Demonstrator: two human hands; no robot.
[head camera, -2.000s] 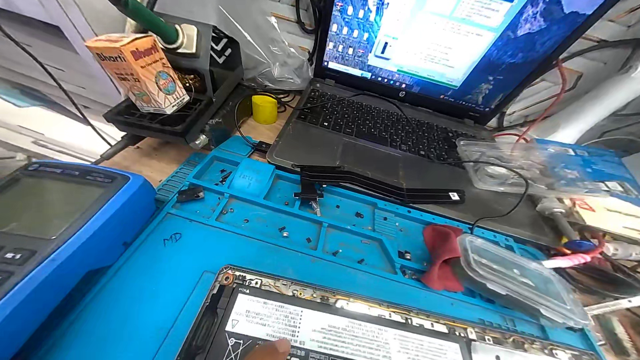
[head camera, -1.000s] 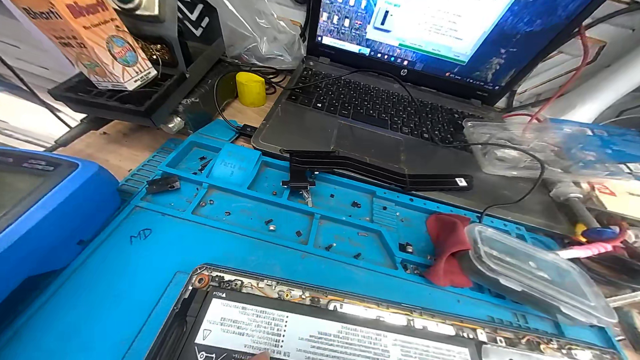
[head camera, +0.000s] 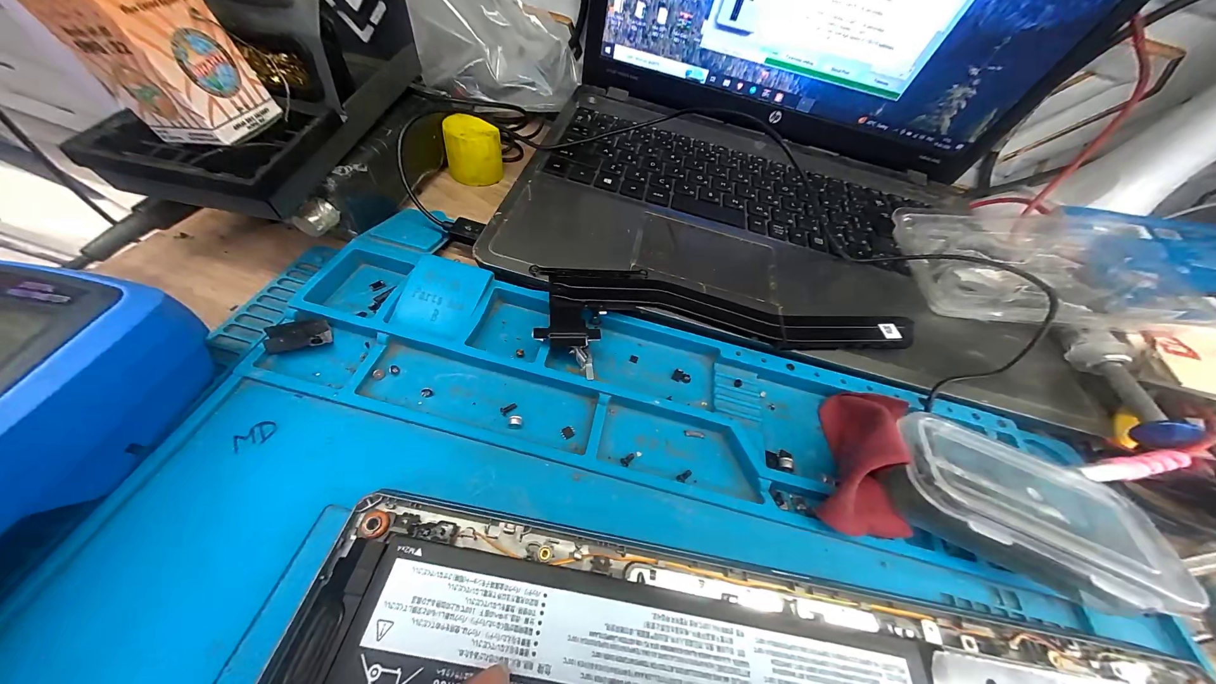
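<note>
At the bottom edge of the head view, only a fingertip (head camera: 489, 674) shows, at the labelled battery (head camera: 608, 622) of an opened laptop chassis (head camera: 375, 522); which hand it belongs to cannot be told. The rest of that hand and the other hand are out of view. The chassis lies on a blue silicone repair mat (head camera: 418, 461). Small screws (head camera: 514, 421) and parts sit in the mat's compartments. A black flat bracket-like part (head camera: 703, 304) rests across the mat's back edge and the front of an HP laptop (head camera: 589, 228).
A blue instrument (head camera: 142, 380) stands at left, with a black stand (head camera: 275, 180) holding a carton (head camera: 180, 76) behind it. A yellow piece (head camera: 472, 150) sits by the HP laptop. A red cloth (head camera: 860, 465) and clear plastic box (head camera: 1045, 503) lie right; a black cable (head camera: 1007, 264) crosses the laptop.
The fingertip at the battery shows less than before, at the bottom edge of the view. The view has shifted somewhat. The mat's parts and the tools have not plainly moved.
</note>
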